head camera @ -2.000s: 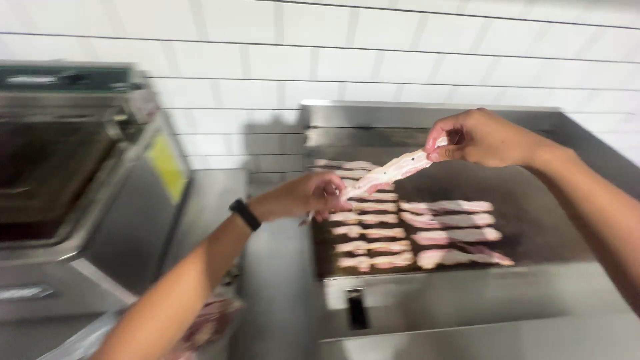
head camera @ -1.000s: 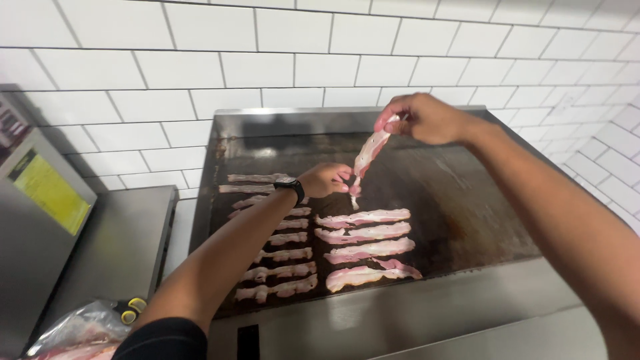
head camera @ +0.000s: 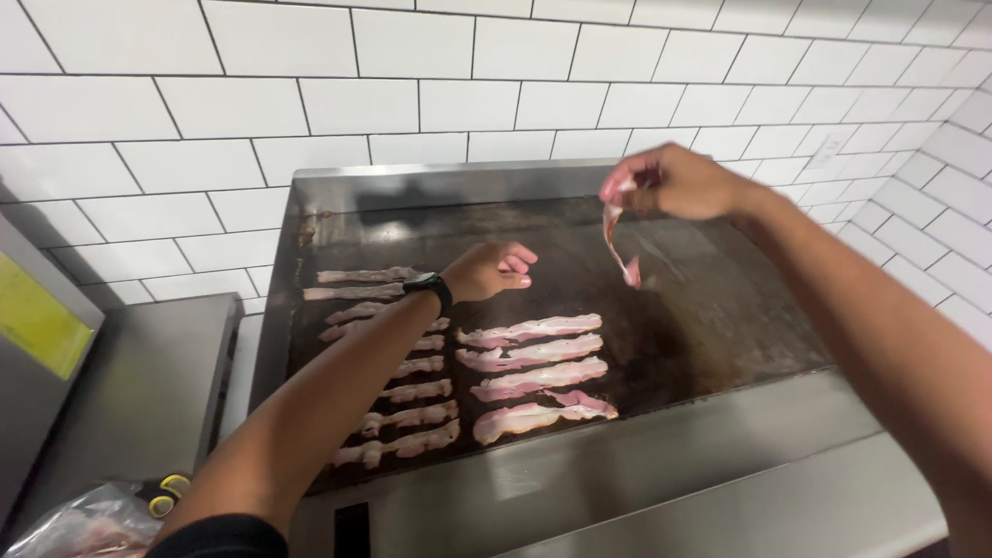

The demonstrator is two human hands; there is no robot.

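Observation:
From the fingertips of my right hand (head camera: 670,182) a raw bacon strip (head camera: 614,240) dangles by one end above the flat-top griddle (head camera: 697,310). My left hand (head camera: 492,271), a black watch on its wrist, holds nothing; its fingers are curled but apart, over the griddle behind the nearer column of strips. Below it lie several pale pink bacon strips (head camera: 542,376) side by side. Further left is a column of narrower bacon strips (head camera: 415,418), partly hidden by my left forearm.
A raised steel splash guard (head camera: 465,186) edges the griddle's back, against a white tiled wall (head camera: 434,108). At left are a steel counter (head camera: 155,364) and an appliance with a yellow label (head camera: 39,318). A clear plastic bag (head camera: 85,527) and yellow-handled scissors (head camera: 167,496) sit lower left.
My left hand has let go of the bacon strip's lower end. My right hand still holds the strip, now hanging farther from my left hand. The view has shifted right since the earliest frame.

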